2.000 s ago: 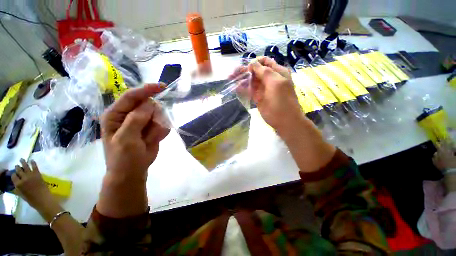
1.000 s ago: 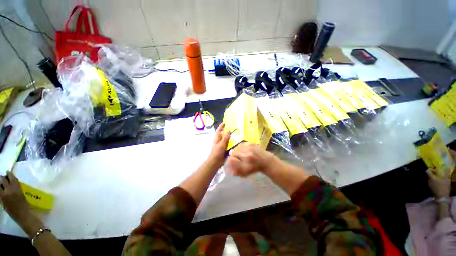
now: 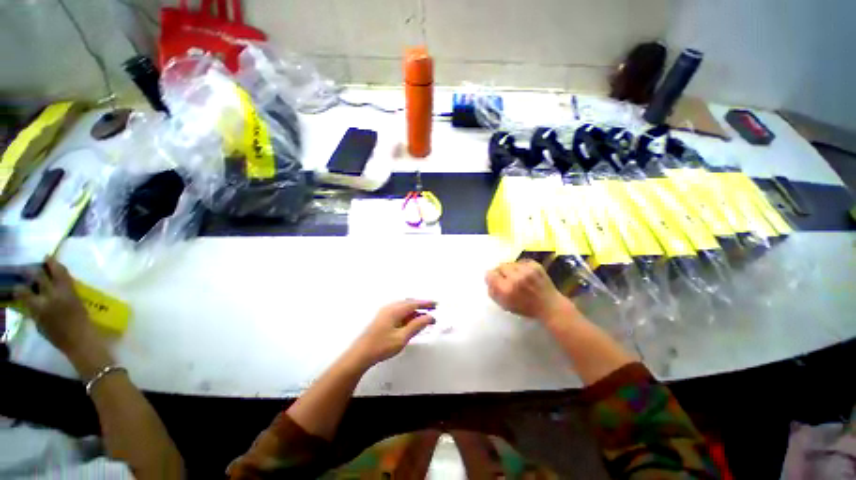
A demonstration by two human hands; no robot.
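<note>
Yellow and black boxes in clear bags (image 3: 627,220) lean in a row at the right, loose plastic hanging toward me. The leftmost yellow box (image 3: 512,211) stands at the row's near end. My right hand (image 3: 526,289) has curled fingers at its lower edge; whether it pinches plastic there is unclear. My left hand (image 3: 399,330) is low over the white table (image 3: 282,328), thumb and fingers apart. A faint shiny clear patch (image 3: 434,328) lies by its fingertips, perhaps a flat poly bag.
Scissors (image 3: 421,208) lie on a white sheet (image 3: 371,217). Behind are a smartphone (image 3: 353,151) and an orange flask (image 3: 419,103). Bulky clear bags with black contents (image 3: 258,178) stand at left. Another person's hand (image 3: 61,305) is by a yellow box (image 3: 101,309) at far left.
The yellow box that was between my hands now stands at the left end of the row. My left hand has come away from it and down to the table; my right hand has moved right.
</note>
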